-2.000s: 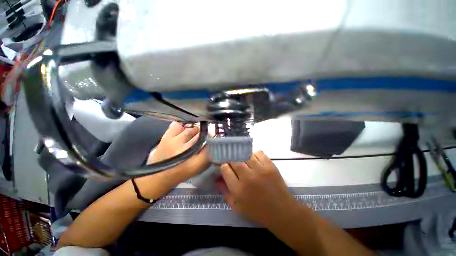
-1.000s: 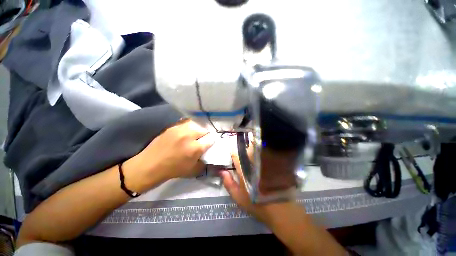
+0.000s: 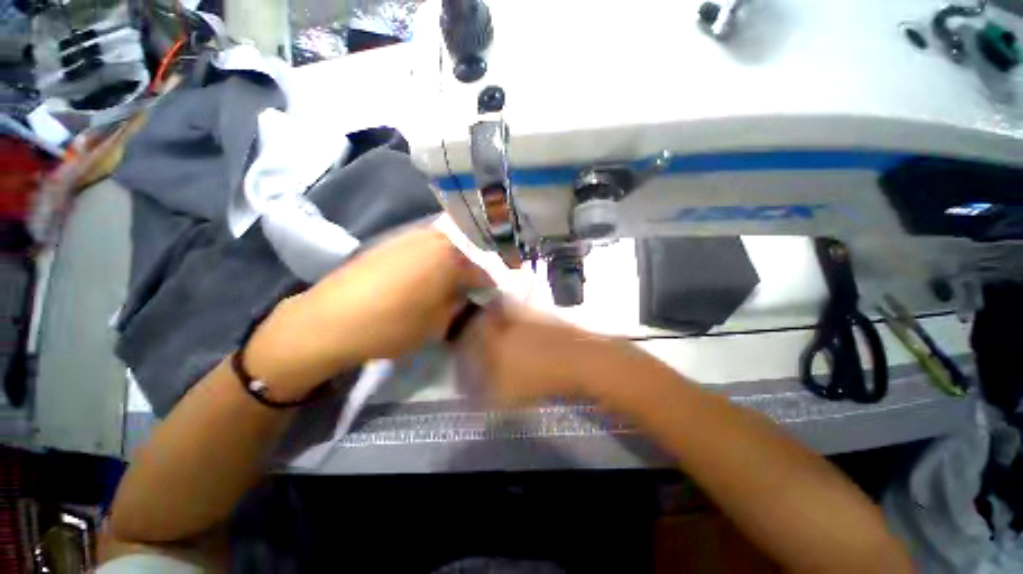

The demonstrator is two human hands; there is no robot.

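Observation:
My left hand (image 3: 409,280), with a dark band at the wrist, is left of the needle, fingers curled on pale fabric (image 3: 365,392) that hangs below it towards the table edge. My right hand (image 3: 522,353) is blurred and meets the left fingertips; its fingers are unclear. A small dark strip (image 3: 462,320) shows between the hands. Dark grey fabric (image 3: 202,264) lies in soft folds at left, with a light grey piece (image 3: 280,207) on top. The presser foot area (image 3: 567,275) of the white sewing machine (image 3: 740,140) is just right of the hands.
A dark angular block (image 3: 693,283) lies right of the needle. Black scissors (image 3: 841,336) and yellow-green snips (image 3: 922,348) lie further right. A printed ruler (image 3: 561,422) runs along the front edge. Pale cloth (image 3: 954,482) hangs at the lower right.
The view has shifted, showing more of the machine. My hands have moved away from the needle to its left and front, and come together. The pale fabric now hangs below my left hand.

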